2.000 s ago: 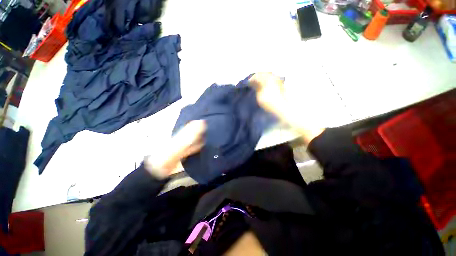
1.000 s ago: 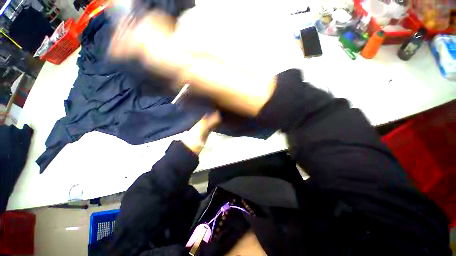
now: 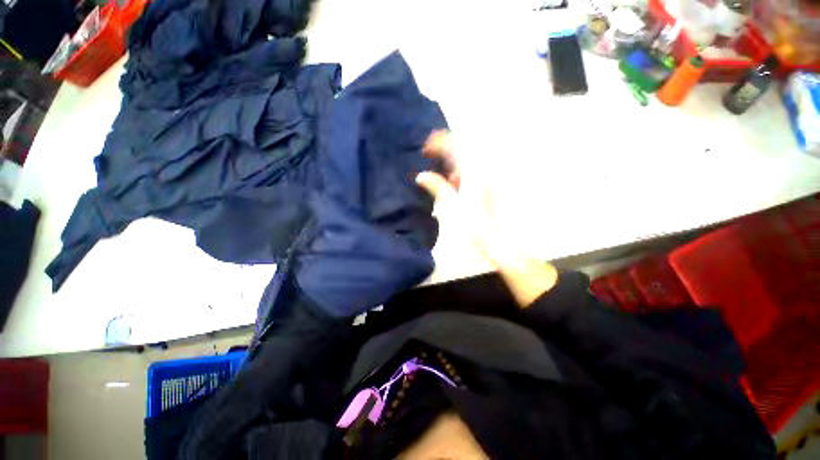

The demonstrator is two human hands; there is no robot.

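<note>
Navy trousers (image 3: pixel 373 171) lie bunched in front of me, partly over the table's near edge and touching the pile. My right hand (image 3: pixel 445 171) is at their right edge, blurred, with fingers curled; whether it grips the cloth or holds a tool cannot be told. My left hand is hidden under or behind the navy cloth; only the dark left sleeve (image 3: pixel 310 346) shows. A crumpled pile of navy trousers (image 3: pixel 202 126) lies at the upper left.
The white table (image 3: pixel 557 171) holds a black phone (image 3: pixel 567 65), an orange spool or bottle (image 3: pixel 681 81) and a dark bottle (image 3: pixel 751 85). Red baskets (image 3: pixel 737 269) stand below right, a blue basket (image 3: pixel 193 382) below left. A red basket (image 3: pixel 94 47) is at the far left.
My right hand has come back from the pile to the right edge of the trousers in front of me. The left hand has gone out of sight behind cloth.
</note>
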